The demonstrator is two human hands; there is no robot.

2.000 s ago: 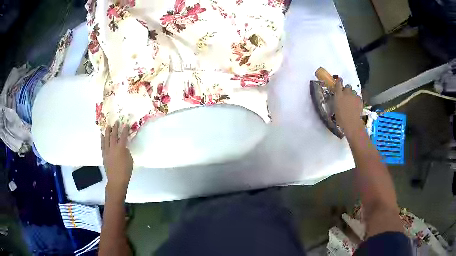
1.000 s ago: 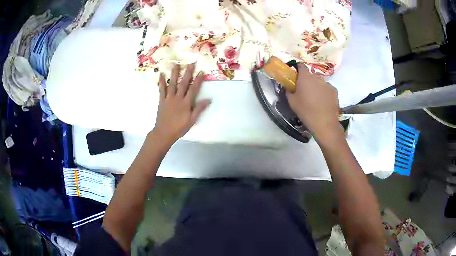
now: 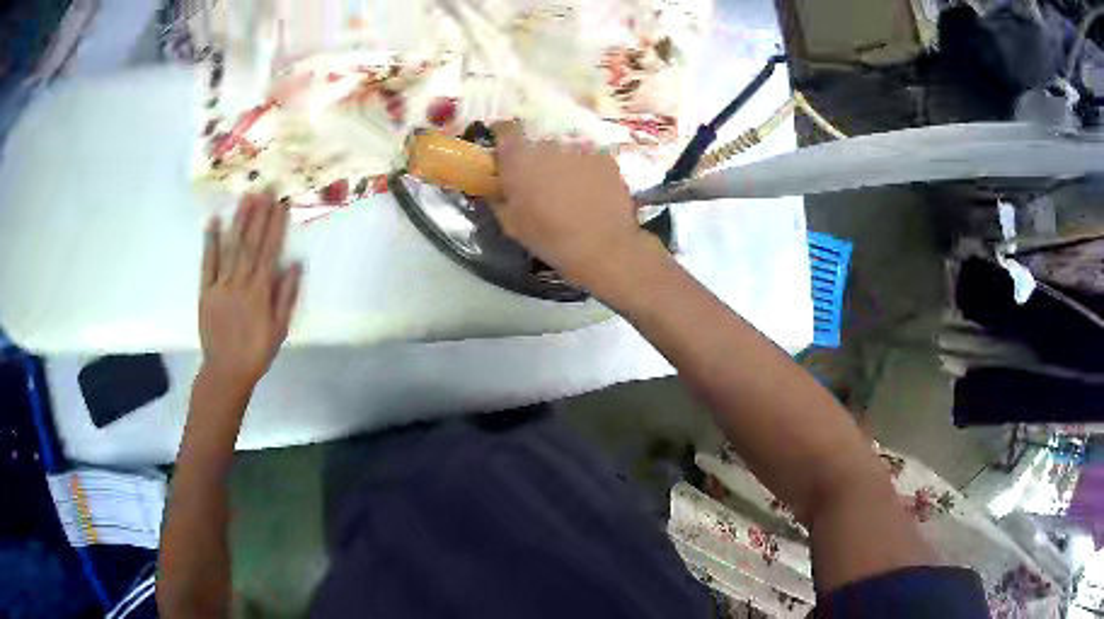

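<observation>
The floral garment (image 3: 351, 109) lies over the far part of the white padded board (image 3: 109, 242), its near edge across the board. My left hand (image 3: 246, 290) lies flat, fingers apart, fingertips at the garment's near edge. My right hand (image 3: 563, 200) is closed on the orange handle of the steam iron (image 3: 466, 230). The iron's dark, shiny body is on the board and the garment's near edge, its tip towards the left. Whether the soleplate presses on the cloth is hidden.
The thick whitish hose (image 3: 872, 166) runs from the iron to the right. A blue slotted piece (image 3: 828, 288) is at the table's right edge. A black phone (image 3: 124, 387) lies at the near left, above striped white hangers (image 3: 115, 508). Floral garments (image 3: 751, 538) hang low at right.
The iron, held in my right hand, has moved left from the table's right side onto the board and garment edge. My left hand stays flat at the edge. The view has shifted.
</observation>
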